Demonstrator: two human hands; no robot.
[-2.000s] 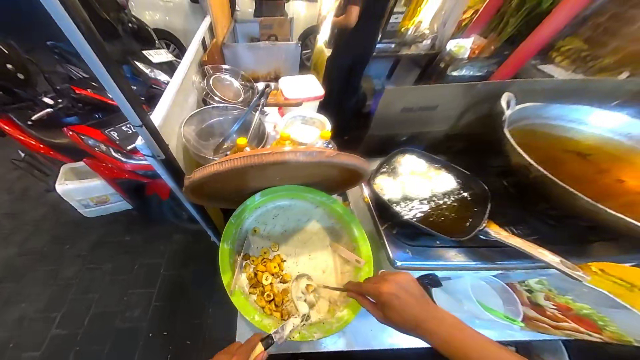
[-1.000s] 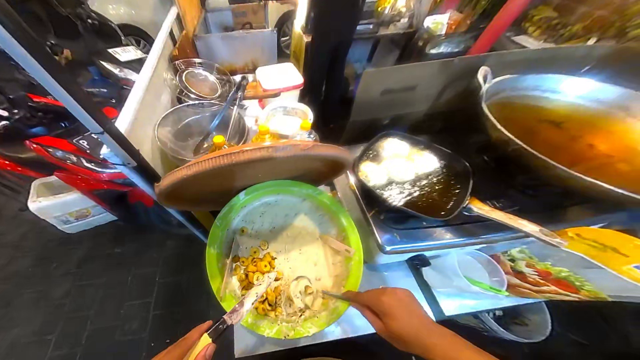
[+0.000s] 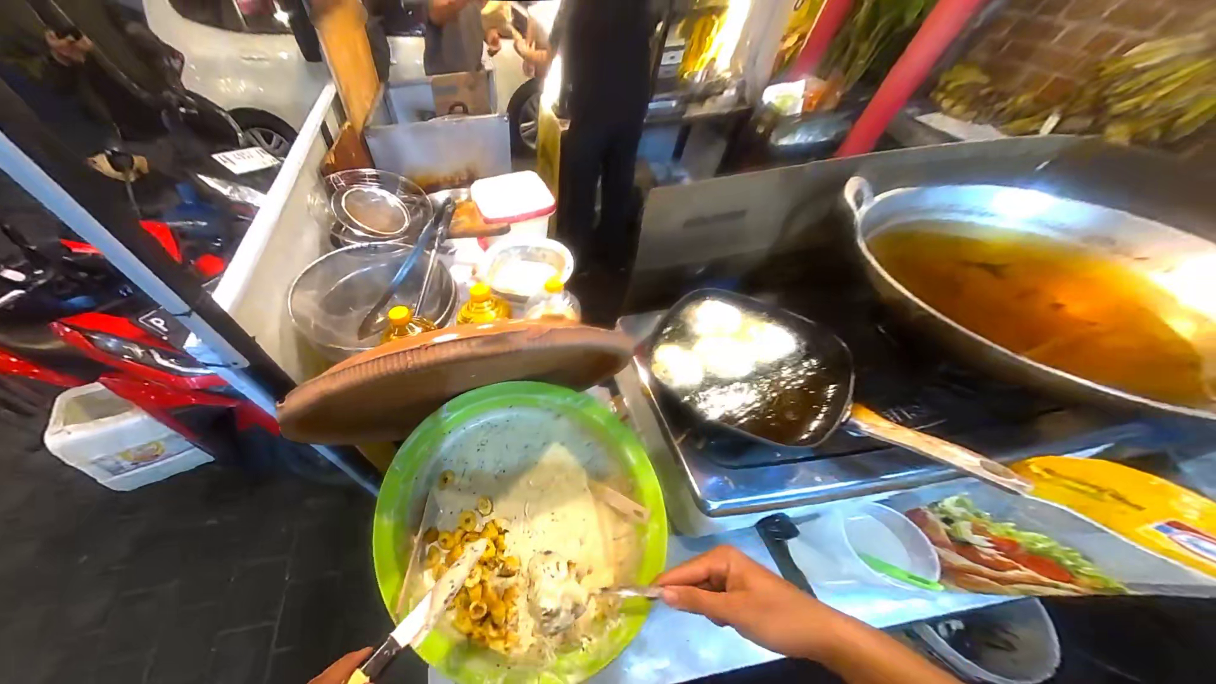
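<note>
A large green plastic basin (image 3: pixel 394 513) holds pale batter and, at its lower left, a heap of chopped yellow-brown ring-shaped pieces (image 3: pixel 480 594). At the basin's right edge my right hand (image 3: pixel 750 603) grips the handle of a metal spoon; the spoon's bowl (image 3: pixel 558 594) is coated in batter and sits over the mix. My left hand (image 3: pixel 342 668), mostly cut off by the bottom edge, holds a batter-smeared knife or spatula (image 3: pixel 427 608) whose blade reaches across the rim to the chopped pieces. Behind the basin leans a round brown woven tray (image 3: pixel 456 380).
A square black pan (image 3: pixel 750 370) with bubbling oil and pale pieces sits on the stove, its wooden handle (image 3: pixel 936 446) pointing right. Beyond it is a large wok (image 3: pixel 883 275) of oil. Strainers (image 3: pixel 375 209), a clear bowl (image 3: pixel 328 304) and oil bottles (image 3: pixel 483 306) stand behind the woven tray. A person (image 3: pixel 598 123) stands farther back.
The blade in my left hand has moved off the spoon's bowl, where it was two seconds ago, to the chopped pieces. My right hand still holds the spoon.
</note>
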